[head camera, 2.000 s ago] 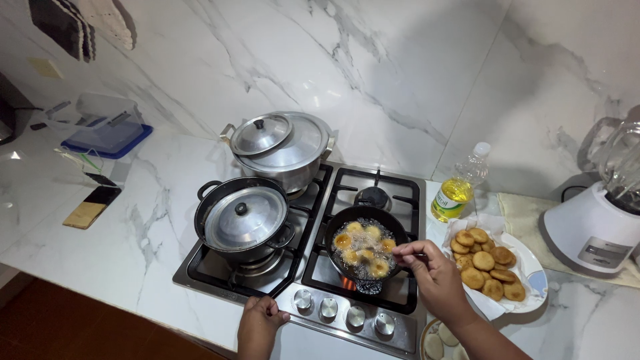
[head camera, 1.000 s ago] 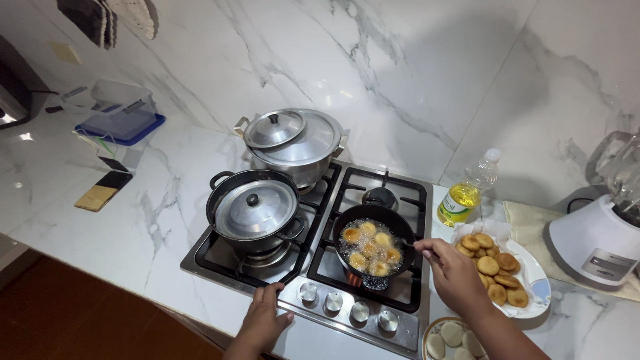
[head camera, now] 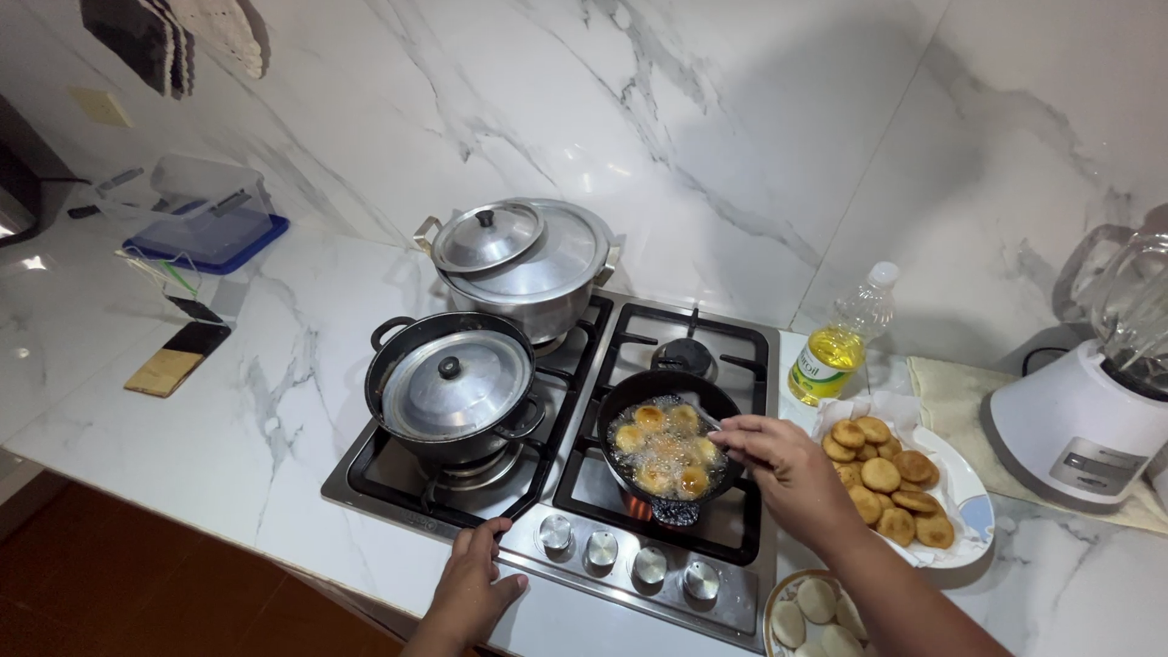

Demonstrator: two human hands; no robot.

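Over the right rim of a black frying pot, my right hand pinches a thin metal utensil; its far end is at the bubbling oil, and its type cannot be told. Several round golden dough pieces float in that oil. My left hand rests with fingers apart at the front edge of the gas cooktop, holding nothing. To the right, a white plate lined with paper bears a pile of browned dough rounds. Pale uncooked rounds lie on a smaller plate, partly behind my right forearm.
A lidded black pot and a large aluminum pot occupy the left burners. An oil bottle stands behind the lined plate, with a blender at far right. A clear plastic container and a phone-like object are at left.
The utensil end has shifted within the frying pot, and the dough pieces have moved about in the oil. My left hand stays by the cooktop's front edge.
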